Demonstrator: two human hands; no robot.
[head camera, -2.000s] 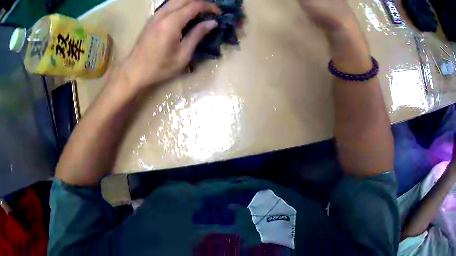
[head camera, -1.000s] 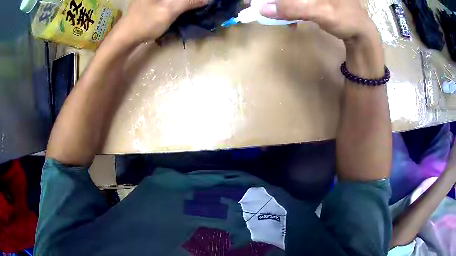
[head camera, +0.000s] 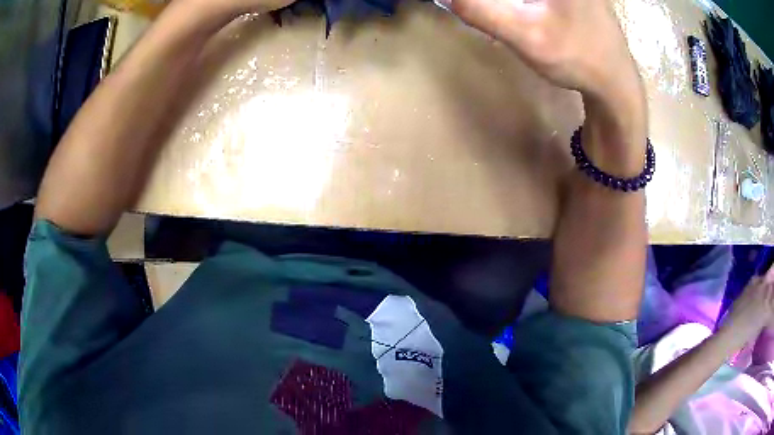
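Observation:
The bunched black pieces (head camera: 344, 10) show at the top edge, cut off by the frame, with ragged points hanging down. My left hand (head camera: 246, 4) is at the top edge beside them, mostly out of the picture; its fingers are not visible. My right hand (head camera: 543, 34) is raised at the top, right of the bunch, bare, with a dark bead bracelet on the wrist. Its fingertips are cut off by the top edge. A small white bit shows at its fingers, too little to tell what it is.
The tan, film-covered tabletop (head camera: 382, 161) has a front edge near my body. A small printed packet (head camera: 698, 65) and dark bunches (head camera: 731, 76) lie at the right. A small white bottle (head camera: 750, 189) is on a clear sheet. Another person's arm (head camera: 692, 378) is at lower right.
The view has shifted, so hands and black bunch sit higher and are more cut off. The blue-tipped white bottle seen in my right hand is now almost wholly out of view.

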